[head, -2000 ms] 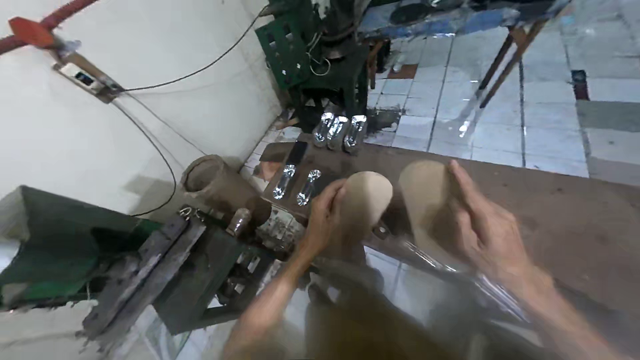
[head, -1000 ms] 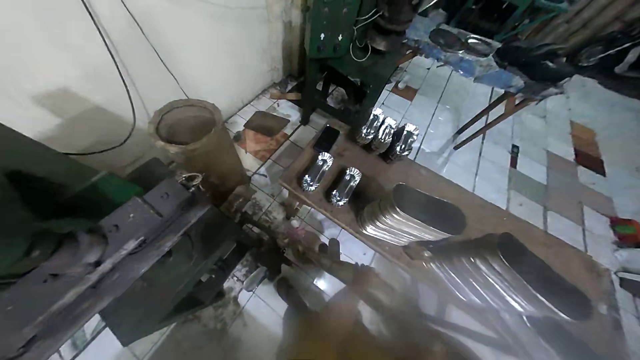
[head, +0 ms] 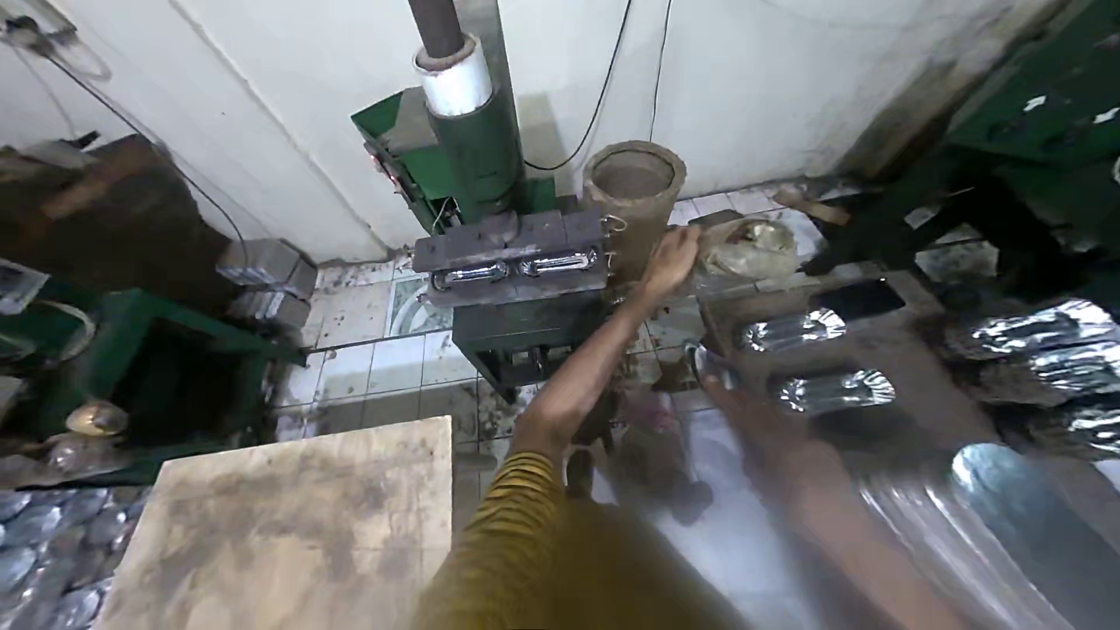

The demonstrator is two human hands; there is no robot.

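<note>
My left hand [head: 672, 261] reaches forward beside a tall brown cylindrical bin [head: 634, 179], between it and a crumpled plastic bag [head: 751, 249]; its fingers are partly hidden. My right hand [head: 722, 385], blurred, is at a small shiny metal piece [head: 697, 360] left of the brown bench [head: 927, 367]. On that bench lie two shiny oval metal trays, one at the back [head: 794, 331] and one nearer [head: 836, 391]. The green press [head: 481, 166] stands left of the bin, with two shiny oval pieces [head: 470, 275] [head: 558, 262] on its dark metal block.
A dark flat phone-like thing [head: 862, 299] lies at the bench's back. Stacks of shiny oval trays [head: 1050, 350] stand at the right, and a blurred nested stack [head: 954, 534] nearer. A stained wooden board [head: 306, 525] is at the lower left, with green machinery [head: 201, 367] behind.
The view has swung left to the green press. Two seconds ago both hands were at flat oval stacks on the bench; now my left hand is beside the brown bin.
</note>
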